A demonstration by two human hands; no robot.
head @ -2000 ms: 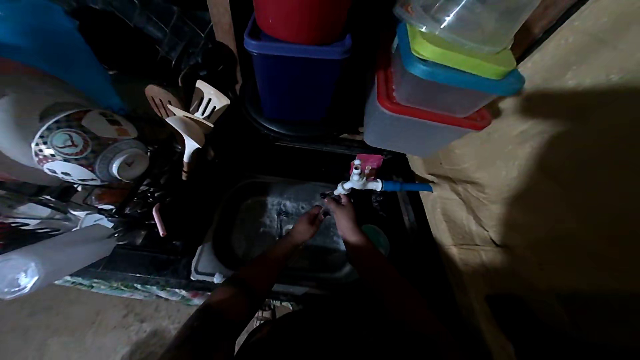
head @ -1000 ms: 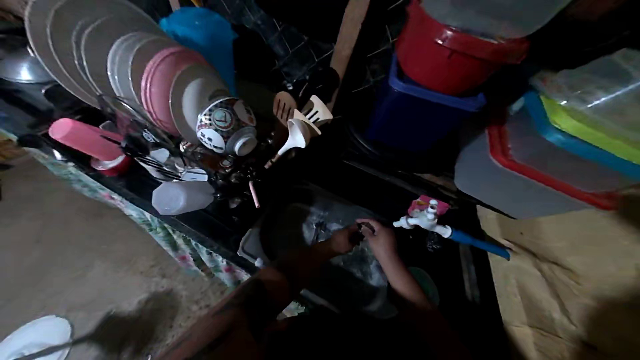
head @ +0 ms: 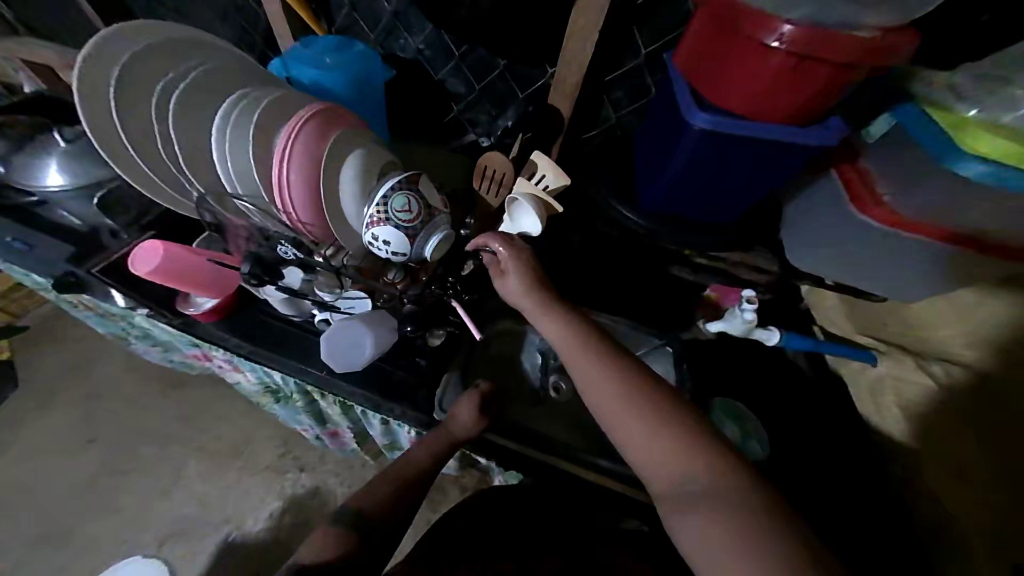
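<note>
My right hand [head: 512,268] reaches to the dish rack, its fingers closed on a small dark utensil that is mostly hidden, near the cutlery. Just left of it lies a patterned bowl [head: 406,216] on its side; wooden utensils [head: 512,180] and a white ladle [head: 526,212] stand above it. My left hand [head: 470,410] rests at the near left rim of the sink basin [head: 504,376]; whether it grips the rim I cannot tell. A pink-handled utensil [head: 466,320] lies between the hands. To the right of the basin is a white tap [head: 740,320] with a blue hose [head: 828,347].
Plates [head: 192,104] stand upright in the rack at left, beside a pink cup [head: 184,268] and a translucent cup [head: 358,342]. A lidded metal pot [head: 56,160] is at far left. A red tub [head: 792,60] sits on a blue bin [head: 720,152] behind the basin.
My hands, together over the basin earlier, are now apart: the right has moved to the utensils in the rack, the left to the basin's near left rim. The view has swung left.
</note>
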